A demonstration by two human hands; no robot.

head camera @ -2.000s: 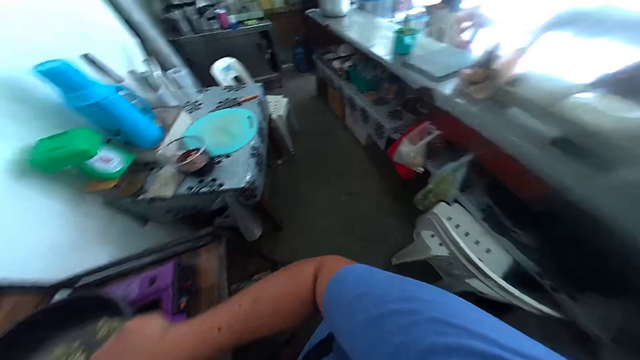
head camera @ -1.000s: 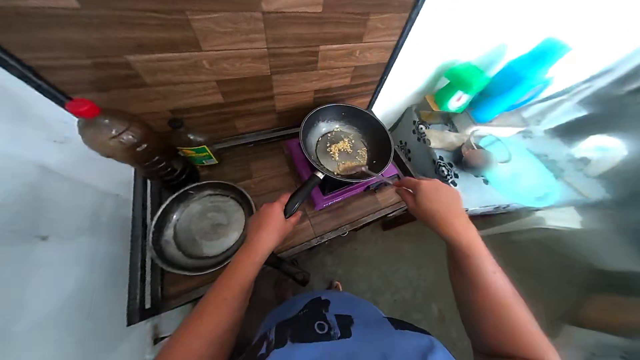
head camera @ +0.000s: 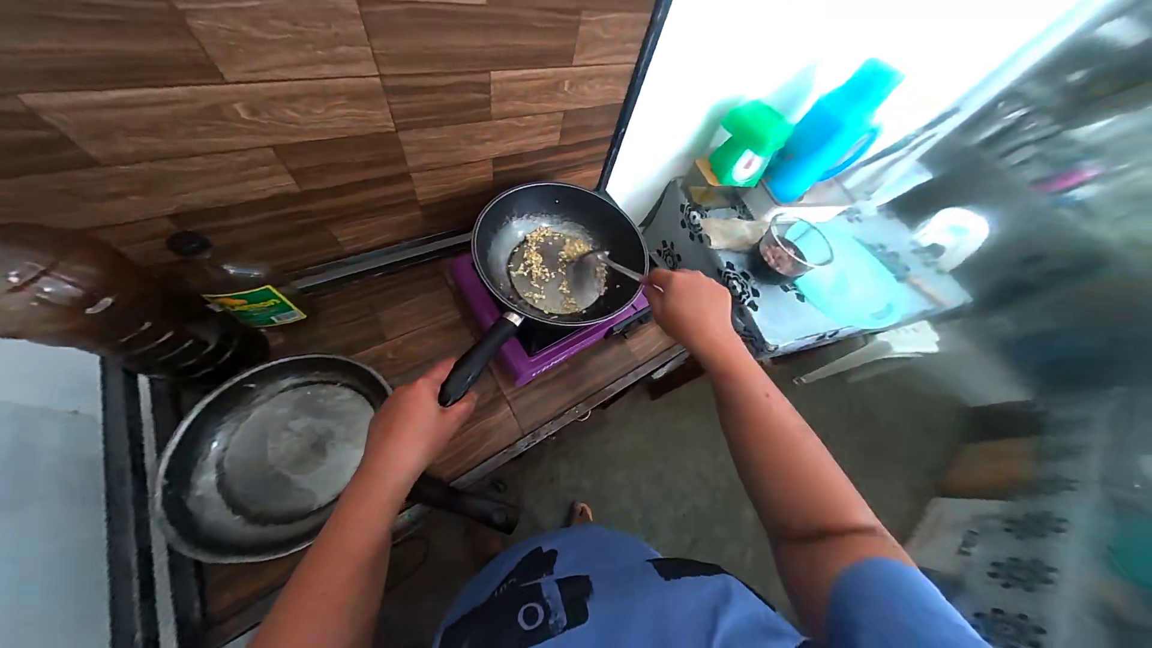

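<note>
A black frying pan (head camera: 560, 254) sits on a purple portable stove (head camera: 531, 362), its handle pointing toward me. My left hand (head camera: 418, 418) grips the end of that handle. Small golden chopped pieces (head camera: 542, 261), which look like garlic, lie in oil in the pan. With my right hand (head camera: 691, 306) I hold a metal spoon (head camera: 621, 267), its bowl down among the pieces at the pan's right side. A second, larger frying pan (head camera: 292, 454) holds no food and rests on the wood-patterned counter, left of my left forearm.
Left are a large brown bottle (head camera: 108, 301) and a smaller bottle with a yellow-green label (head camera: 243, 288). On a patterned table at right stand a glass bowl (head camera: 787, 252) with dark food, a turquoise board (head camera: 859, 279), a green container (head camera: 751, 144) and a blue jug (head camera: 828, 135).
The view has swung from the room to the stove since the oldest frame. Compared with one second ago, both hands keep their hold, on the pan handle and the spoon.
</note>
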